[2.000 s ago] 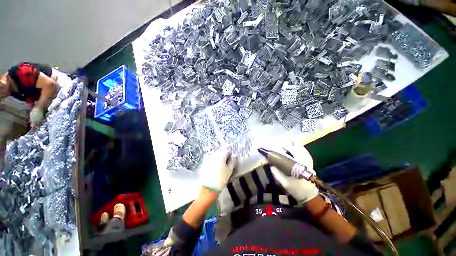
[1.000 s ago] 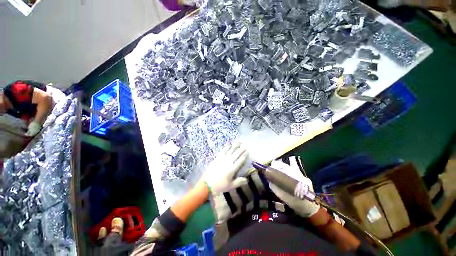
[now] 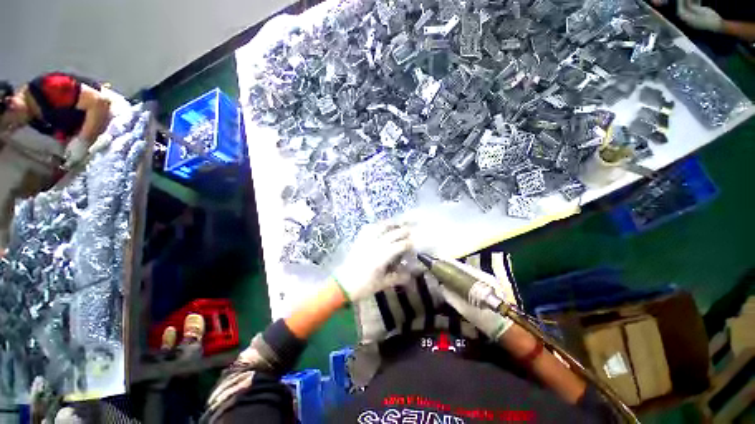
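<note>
My left hand (image 3: 372,258), in a white knit glove, is at the table's front edge. Its fingers are closed around what looks like a small grey metal part (image 3: 407,265), blurred and mostly hidden. My right hand (image 3: 480,313), also gloved, grips a long silver-tan hand tool (image 3: 460,281). The tool's dark tip points left, close to the left fingers; I cannot tell whether it touches the part. A large heap of grey metal parts (image 3: 464,99) lies on the white table (image 3: 464,228). A pale glittery patch (image 3: 372,195) lies just beyond my left hand.
A tan cup (image 3: 607,164) stands at the table's right side. Blue crates (image 3: 205,132) are left and right of the table. A cardboard box (image 3: 637,352) is at lower right. A hose (image 3: 571,360) runs down right. Another person works at the left table (image 3: 103,377); another gloved hand shows at top right.
Over two seconds, my left hand has moved right, closer to the tool tip. Its fingers, spread one second ago, are now more curled. The right hand still holds the tool. The whole view has shifted slightly.
</note>
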